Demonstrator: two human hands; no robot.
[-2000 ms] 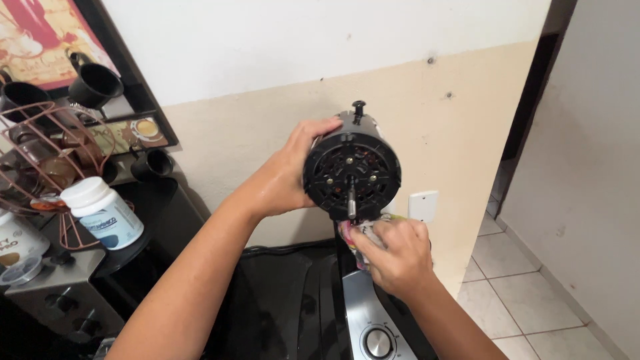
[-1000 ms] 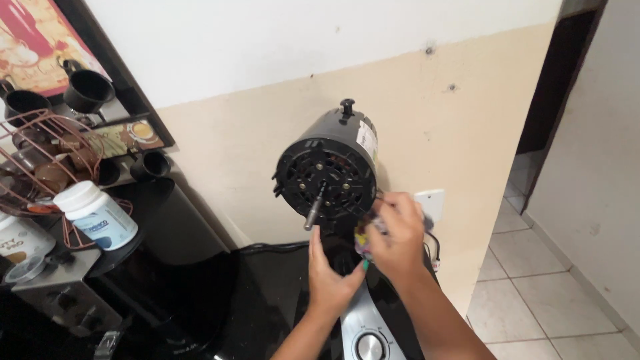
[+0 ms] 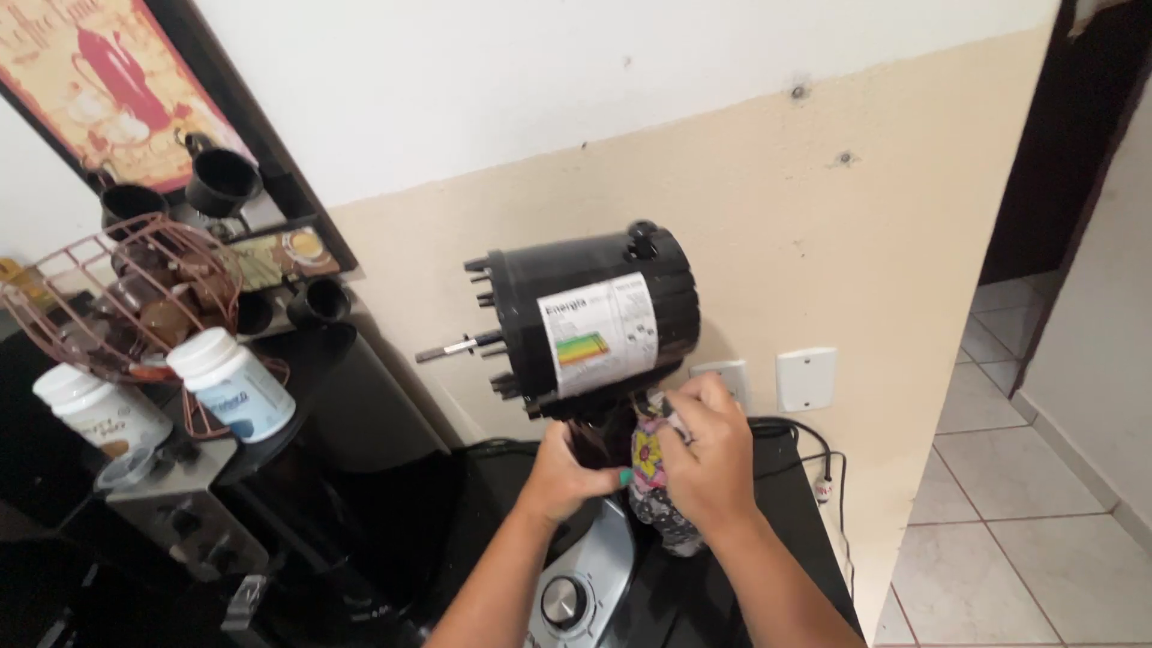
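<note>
A black fan motor housing [image 3: 585,315] with a bare metal shaft [image 3: 450,347] pointing left stands tilted on its neck, an energy label on its side. My left hand [image 3: 571,477] grips the dark neck under the motor, its fingers partly hidden behind it. In my right hand [image 3: 706,450] is a patterned cloth [image 3: 650,459], bunched up against the right side of the neck just below the motor. Below them is the fan's silver base panel with a round knob [image 3: 563,601].
Left, two white-lidded bottles [image 3: 236,387] stand by a copper wire basket [image 3: 126,297] on a black appliance [image 3: 333,432]. Black mugs [image 3: 223,180] hang below a picture. Behind are a wall outlet plate [image 3: 806,379] and a black cable [image 3: 814,434].
The motor has turned from showing its shaft end to showing its labelled side. My left hand was at the motor's side two seconds ago and now holds the neck.
</note>
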